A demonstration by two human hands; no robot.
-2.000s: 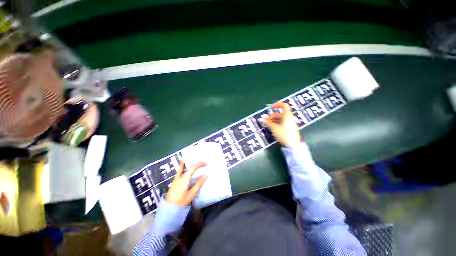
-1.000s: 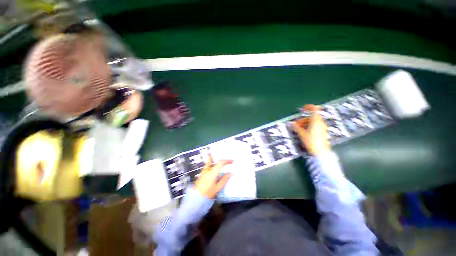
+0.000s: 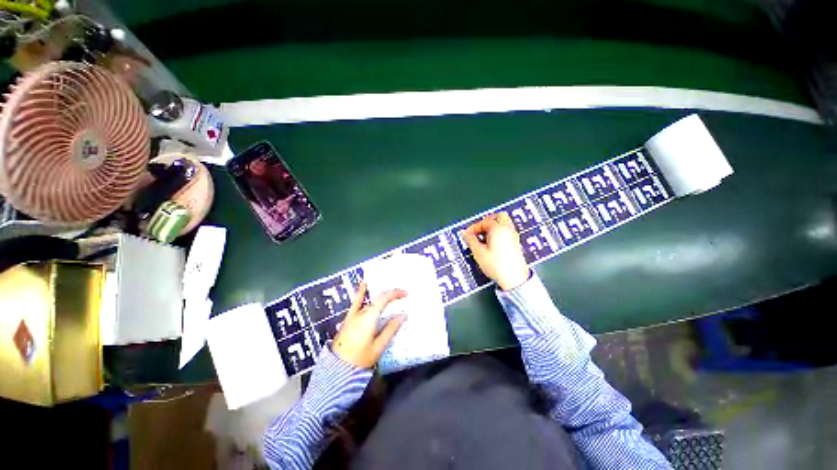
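The label strip [image 3: 576, 203] lies slantwise on the green bench, with two rows of black squares and white marks. Its rolled ends show at the left [image 3: 246, 355] and upper right [image 3: 690, 156]. The white sticker sheet [image 3: 408, 303] lies over the strip's left part and hangs to the bench edge. My left hand [image 3: 367, 329] rests on the sheet's left side, fingers spread. My right hand [image 3: 496, 250] is over the strip's middle, thumb and fingertips pinched together at a dark square. Whether a small sticker is between them cannot be told.
A smartphone [image 3: 273, 191] with a lit screen lies left of the strip. A pink fan [image 3: 75, 142], a white carton [image 3: 147, 292] and a gold box [image 3: 50, 332] stand at the left. An open brown cardboard box [image 3: 170, 430] is below the bench. A white lengthwise line [image 3: 514, 98] crosses the green surface.
My right hand has moved left along the strip to a square nearer the sheet. My left hand stays on the sheet. The view has shifted and become sharper.
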